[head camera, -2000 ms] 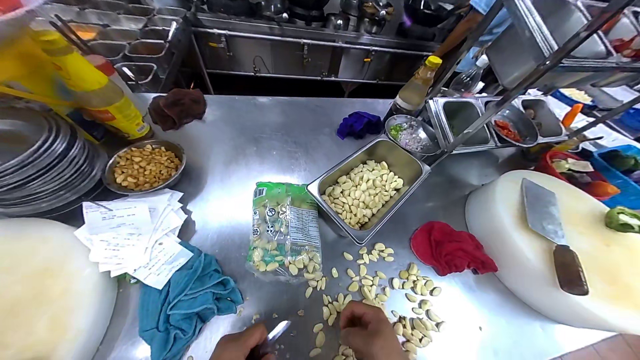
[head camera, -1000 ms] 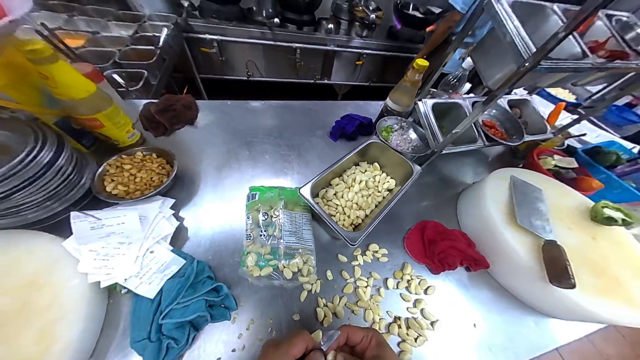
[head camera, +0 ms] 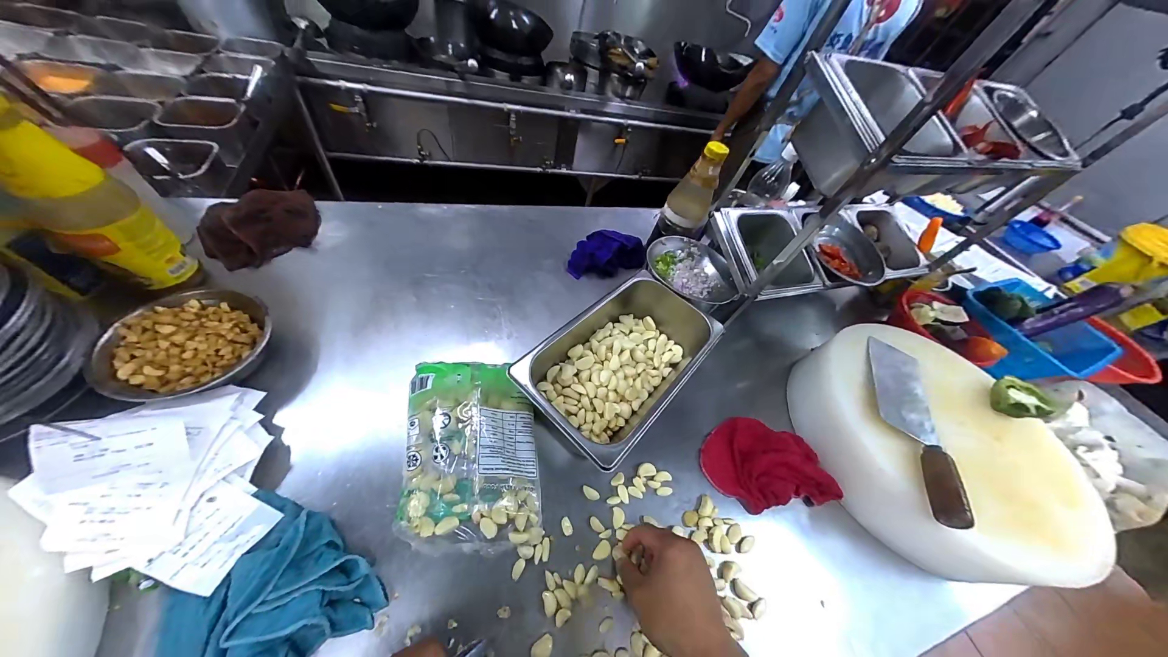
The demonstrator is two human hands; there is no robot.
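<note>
Peeled garlic cloves [head camera: 561, 593] lie scattered over the steel worktop at the lower middle. My right hand [head camera: 673, 584] is down among them, thumb and fingertips together at a clove; whether it grips one is unclear. Only a small part of my left hand [head camera: 422, 648] shows at the bottom edge, beside part of a metal blade [head camera: 474, 649]; its grip is hidden. Beyond my hands, a rectangular steel pan [head camera: 680, 388] holds many cloves. Left of the pan lies a clear and green plastic bag [head camera: 470, 456] with cloves inside.
A cleaver [head camera: 912, 411] rests on a thick white chopping board [head camera: 1031, 493] at right. Red [head camera: 766, 464], teal [head camera: 274, 584], purple [head camera: 604, 253] and brown cloths [head camera: 260, 228] lie around. Papers [head camera: 137, 484] and a bowl of browned pieces [head camera: 182, 347] are at left. A person [head camera: 776, 73] stands beyond the rack.
A second ago my hands were together at the bottom edge around the blade. Now they are apart, with my right hand farther forward among the cloves and my left mostly out of view.
</note>
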